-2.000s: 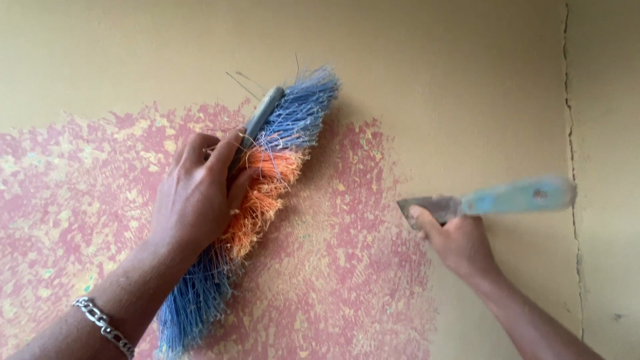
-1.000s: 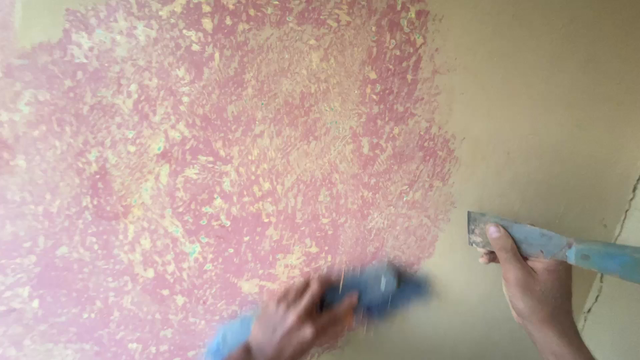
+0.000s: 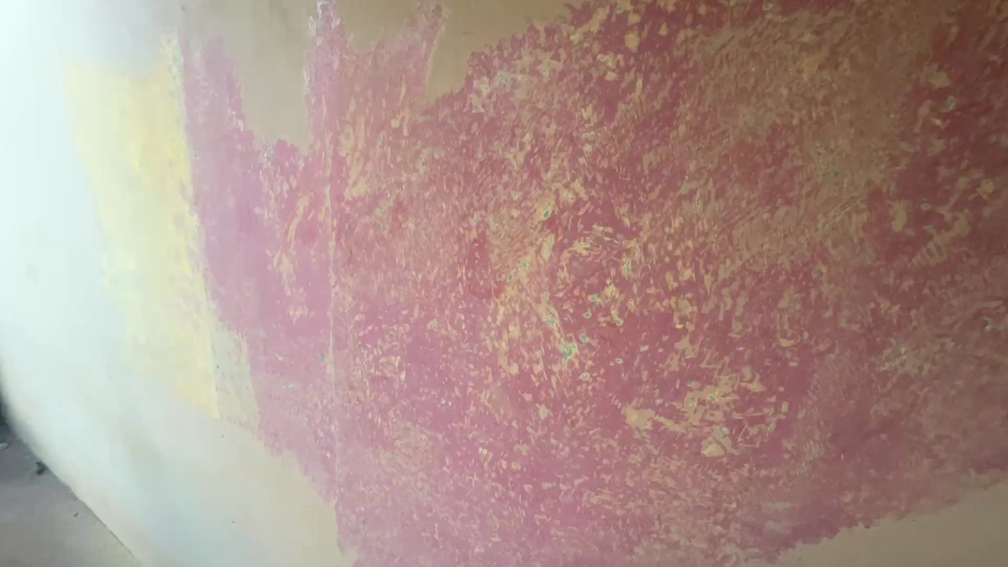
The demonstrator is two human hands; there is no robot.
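Observation:
Neither my left hand nor my right hand shows in the head view now, and the brush and the scraper are out of sight too. A painted wall (image 3: 488, 315) fills nearly the whole view. Its large scraped area is pink-red, mottled with tan and yellow flecks and a few small green spots. Smooth tan paint (image 3: 272, 71) borders this area at the top, and more lies along the bottom. A pale yellow strip (image 3: 150, 236) runs down its left side.
At the far left the wall is pale and brightly lit (image 3: 47, 236). A grey floor (image 3: 47, 504) with small bits of debris shows in the lower left corner. A thin vertical line (image 3: 332, 339) runs down the scraped area.
The view has swung left along the wall. Both hands, the blue-and-orange bristled brush and the scraper, seen earlier, have left the view.

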